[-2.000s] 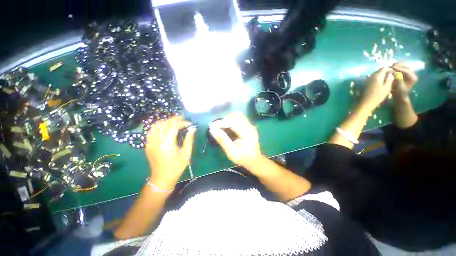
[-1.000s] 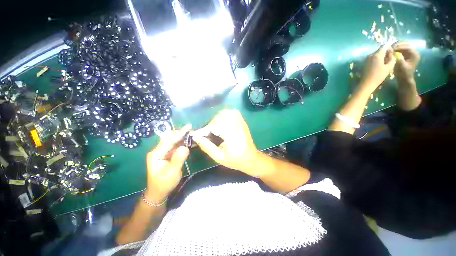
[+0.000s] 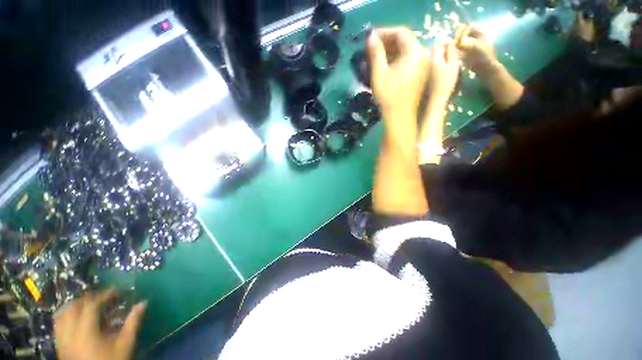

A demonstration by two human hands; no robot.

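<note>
My left hand [image 3: 98, 327] is blurred at the lower left, by the tangled wired modules [image 3: 32, 288]. A dark shape shows between its thumb and fingers; I cannot tell whether it is held. My right hand [image 3: 398, 67] is raised at upper centre, fingers curled, beside the black round housings [image 3: 339, 139]. One housing is partly hidden behind it, and I cannot tell whether the hand holds anything. Dark ring boards [image 3: 127, 204] with pale dots lie heaped left of the white machine [image 3: 200, 151].
A big black cylinder [image 3: 239, 56] stands behind the machine. Another person's hands [image 3: 457, 60] work close to my right hand, by scattered cream pieces [image 3: 440, 24]. The green bench's front edge runs diagonally below.
The view has swung right. My hands have parted from the small dark part between them: the left towards the wired modules, the right out to the housings.
</note>
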